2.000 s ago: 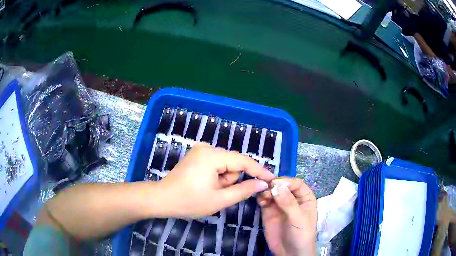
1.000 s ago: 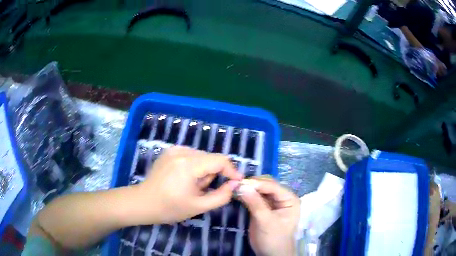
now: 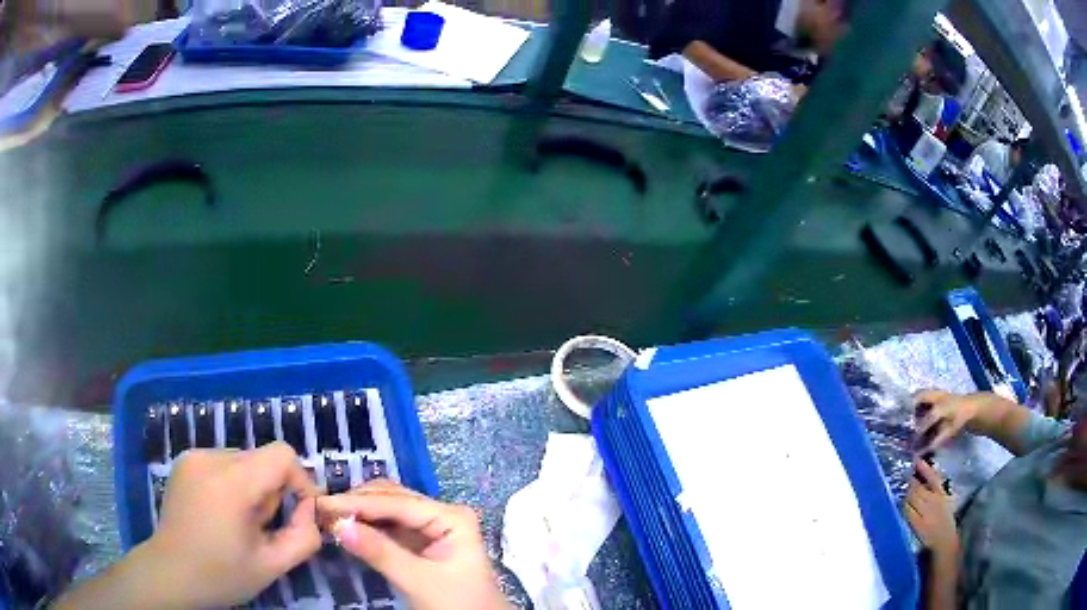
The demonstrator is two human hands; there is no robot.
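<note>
The blue parts tray (image 3: 274,360) lies at the lower left, with slanted rows of glossy black curved plastic parts (image 3: 236,429), several with a shiny dot at the upper end. My left hand (image 3: 238,518) and my right hand (image 3: 411,542) are over it, fingertips pinched and almost touching. A dark patch shows between my left thumb and forefinger; whether it is a held part or the tray behind cannot be told. A small whitish patch (image 3: 346,528) is on a right fingertip. Anything pinched is too small to make out.
Right of the parts tray are a pale tape roll (image 3: 570,379), crumpled white tissue (image 3: 558,506) and stacked blue trays (image 3: 876,477). The green belt (image 3: 417,274) carries black arches (image 3: 155,179). Another person's hands (image 3: 942,477) are at the far right. A clear bag (image 3: 42,489) is blurred at left.
The view has swung right, so the tray and my hands appear further left and lower. The neighbour and more of the belt have come into view. My hands stay pinched together over the tray.
</note>
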